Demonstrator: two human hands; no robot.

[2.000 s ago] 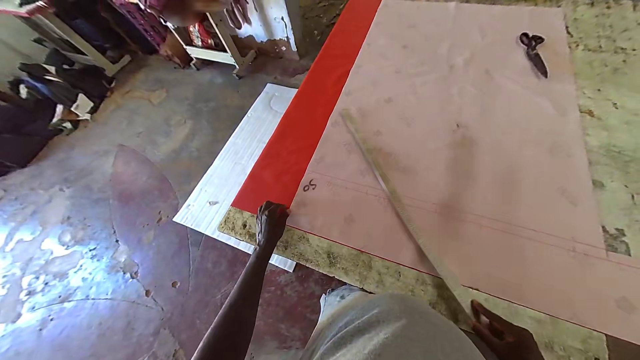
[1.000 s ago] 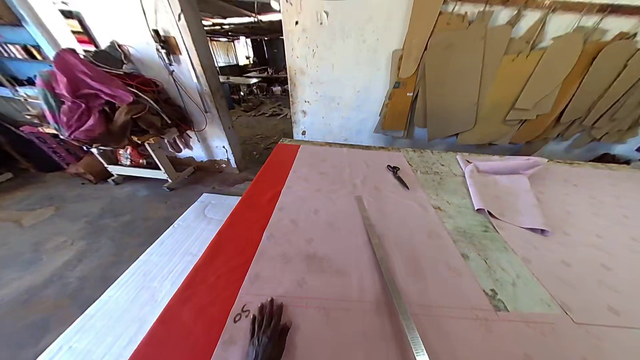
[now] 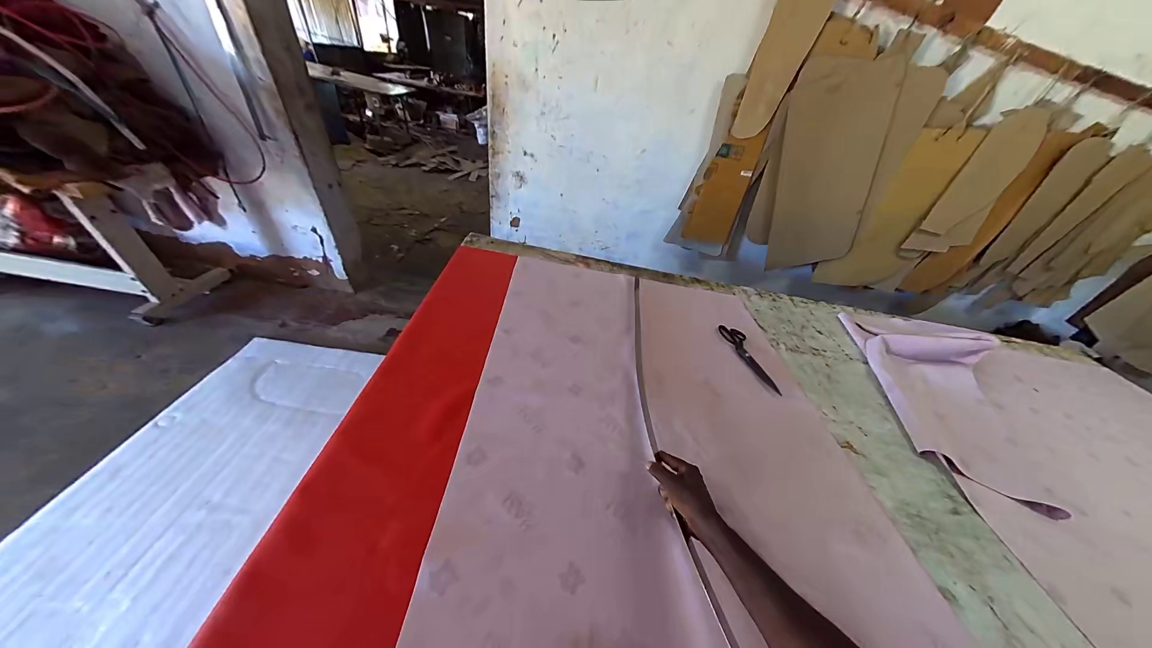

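My right hand (image 3: 684, 495) comes in from the lower right, its thumb and fingers closed on a long, thin straightedge (image 3: 643, 387). The strip looks turned on its narrow edge and bows slightly, running from the far table edge down past my hand to the bottom of the view. Under it a pink sheet (image 3: 558, 405) with faint printed marks covers the table. Red sheet material (image 3: 360, 468) shows along its left side. Black-handled scissors (image 3: 749, 358) lie on the pink sheet, right of the strip. My left hand is out of view.
A folded pink piece (image 3: 936, 351) lies on the right, beyond a bare strip of worn tabletop (image 3: 846, 405). A white panel (image 3: 207, 477) is at the lower left. Card patterns (image 3: 837, 153) hang on the far wall. A doorway (image 3: 405, 135) stands behind, left of centre.
The straightedge lay flat and slanting on the pink sheet; now it is on edge, reaching the far table edge, in my right hand. My left hand has left the view. The view has shifted.
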